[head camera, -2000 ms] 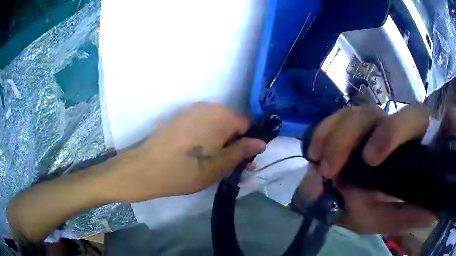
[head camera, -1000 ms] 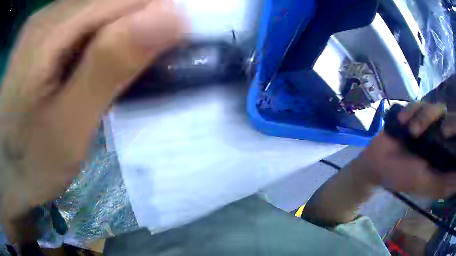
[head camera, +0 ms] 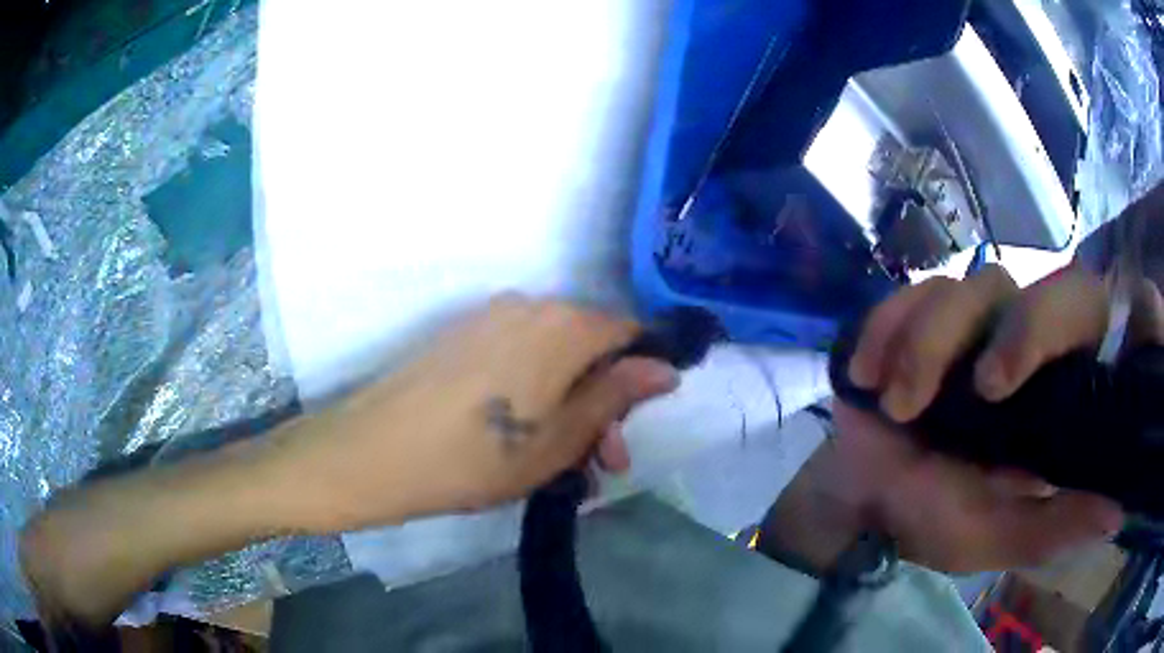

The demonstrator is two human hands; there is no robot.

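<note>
My left hand (head camera: pixel 498 402) pinches one black end of the curved headband (head camera: pixel 555 549) at the front corner of the blue bin. The band curves down out of the picture, and its other end (head camera: pixel 858 561) shows below my right hand. My right hand (head camera: pixel 938 421) is closed around the thick black electric screwdriver (head camera: pixel 1047 415), whose nose points left towards the pinched end, with a gap between them. The driver bit cannot be made out. Thin dark wires hang between the hands.
The blue parts bin (head camera: pixel 728 316) holds tiny dark screws near its corner. A pale screw feeder (head camera: pixel 925 198) with a metal mechanism stands beyond, at the right. A white foam sheet (head camera: pixel 434 153) lies under the left hand, with crinkled plastic film (head camera: pixel 89 332) left of it.
My left hand has moved from close to the camera back down to the bin's corner, now with the band end pinched. My right hand has brought the screwdriver left towards it.
</note>
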